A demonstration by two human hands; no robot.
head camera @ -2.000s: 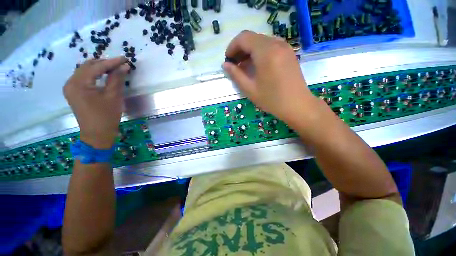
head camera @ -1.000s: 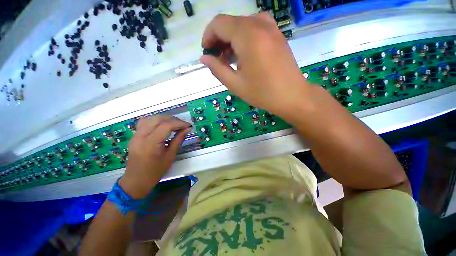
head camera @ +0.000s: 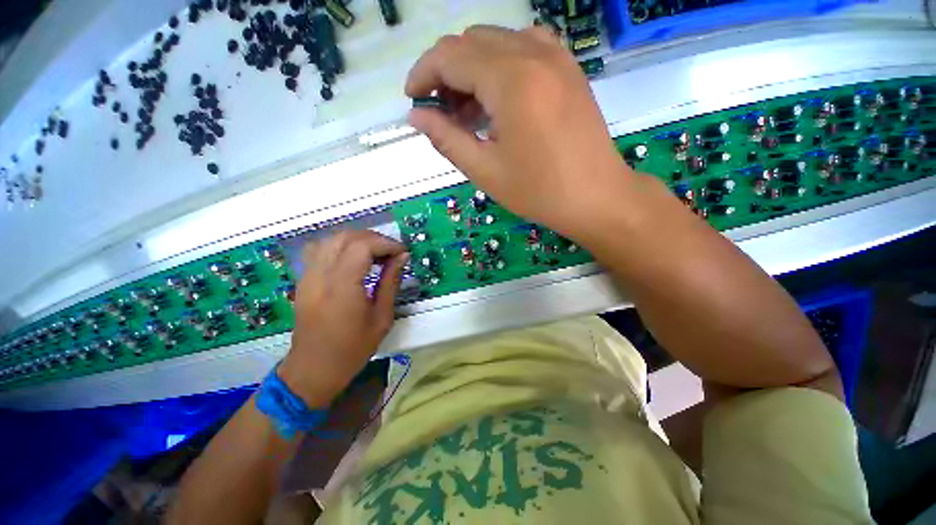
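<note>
My right hand (head camera: 503,123) holds a dark cylindrical capacitor (head camera: 429,102) between thumb and fingertips, above the white bench edge. My left hand (head camera: 347,292), with a blue wrist strap, is over the gap between the boards. Its thumb and index fingertips meet at the left edge of the right-hand green circuit board (head camera: 503,251); whether they pinch a small part is hidden. Another green circuit board panel (head camera: 174,308) lies left of the gap. Both panels carry rows of small red, white, blue and black parts.
Small black capacitors (head camera: 200,123) lie scattered on the white bench (head camera: 277,154) at upper left. Larger striped capacitors (head camera: 580,31) lie by a blue bin (head camera: 698,26). Metal rails (head camera: 482,318) run along the boards. A thin pale strip (head camera: 388,134) lies near my right hand.
My left hand has come down from the small black capacitors to the board edge at the gap. My right hand has moved slightly left, still holding the dark capacitor. The view has shifted.
</note>
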